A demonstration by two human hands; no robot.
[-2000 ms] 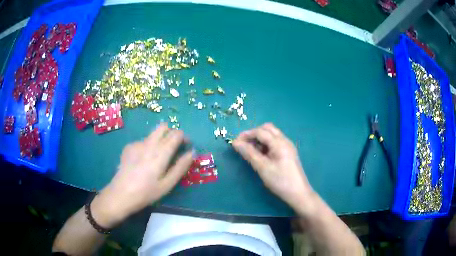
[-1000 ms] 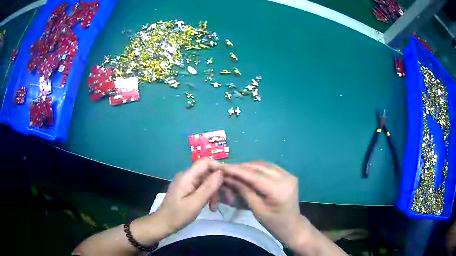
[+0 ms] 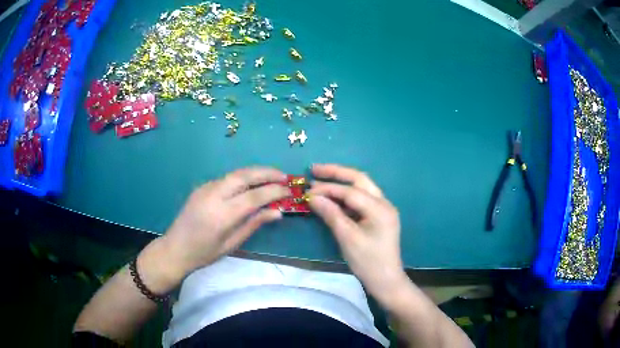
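Note:
A red circuit board [image 3: 294, 201] lies on the green mat in front of me, partly covered by my fingers. My left hand [image 3: 228, 207] is on its left side, with the fingertips on the board. My right hand [image 3: 353, 217] is at its right edge, thumb and fingertips at a small gold piece [image 3: 306, 197] on the board. Another small gold piece shows near the board's top edge. The fingertips hide part of the board. A pile of gold and silver connectors [image 3: 180, 54] lies at the upper left, with loose ones to its right.
Two red boards [image 3: 136, 115] overlap below the pile. A left blue tray [image 3: 60, 146] holds red boards. Pliers [image 3: 514, 163] lie open at right, beside a right blue tray [image 3: 545, 265] with gold and silver parts. A metal post [image 3: 552, 13] stands at the upper right.
My hands were together below the board a second ago. They have moved up and apart onto the board, one on each side. The whole view has shifted slightly.

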